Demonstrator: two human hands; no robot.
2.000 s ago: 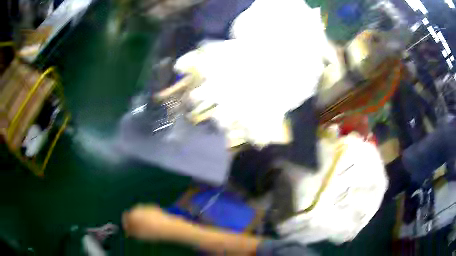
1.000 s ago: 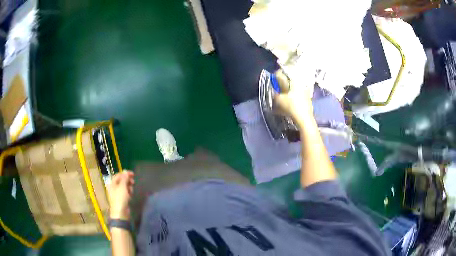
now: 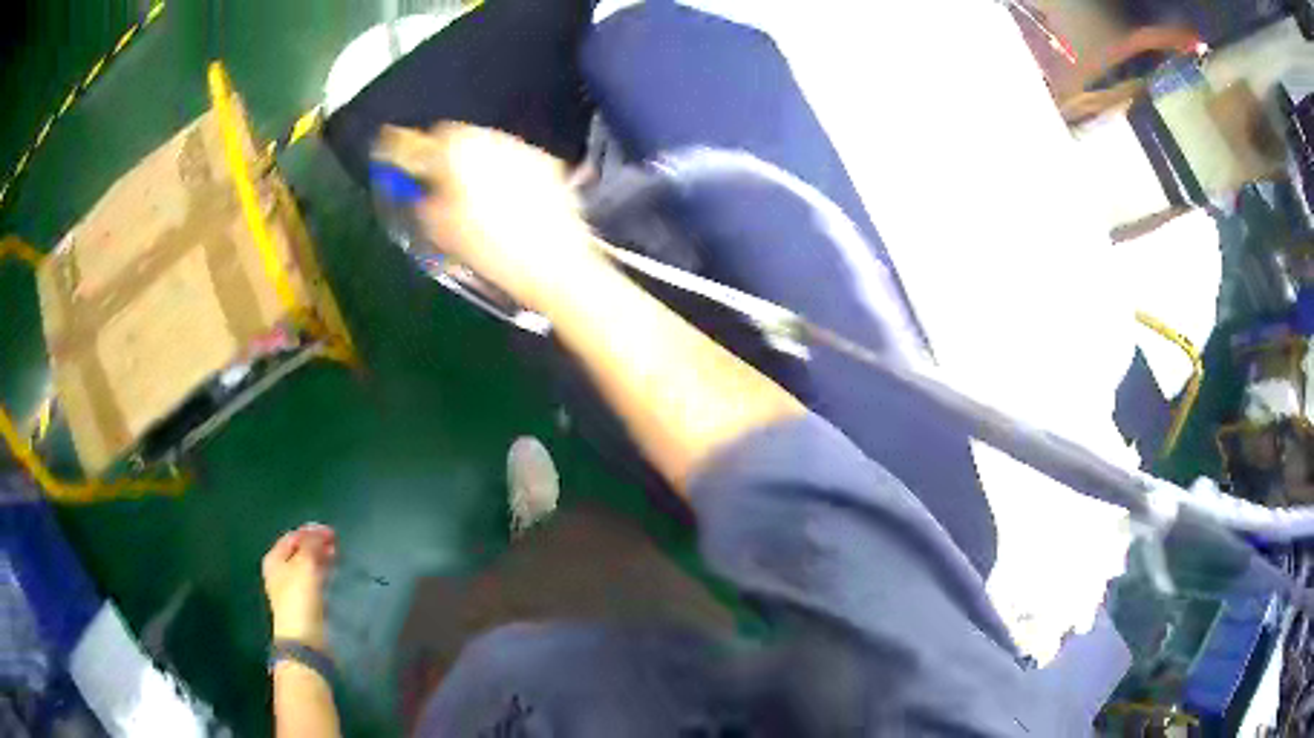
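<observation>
My right hand [image 3: 483,202] is closed around the handle of a steam iron [image 3: 487,300] at the upper left of the dark ironing table. A blue part shows by my fingers, and the silver soleplate edge shows below; the hand hides most of the iron. A steam hose [image 3: 980,421] runs from near the iron, over the table, to the right edge. Dark blue cloth [image 3: 735,94] and bright white garments [image 3: 922,130] lie on the table. My left hand [image 3: 298,555], with a dark wristband, hangs low at left, its fingers curled and nothing seen in it.
A trolley with yellow tube handles [image 3: 260,216] carries a cardboard box [image 3: 159,289] at left. A pale shoe [image 3: 532,483] shows on the green floor. A white bundle with a yellow tube [image 3: 1174,361] is at right. Blue boxes [image 3: 1232,656] stand at lower right.
The view has shifted right along the table. My right hand and the iron have moved left and up to the table's far-left part. Dark blue cloth now shows; my left hand hangs away from the trolley.
</observation>
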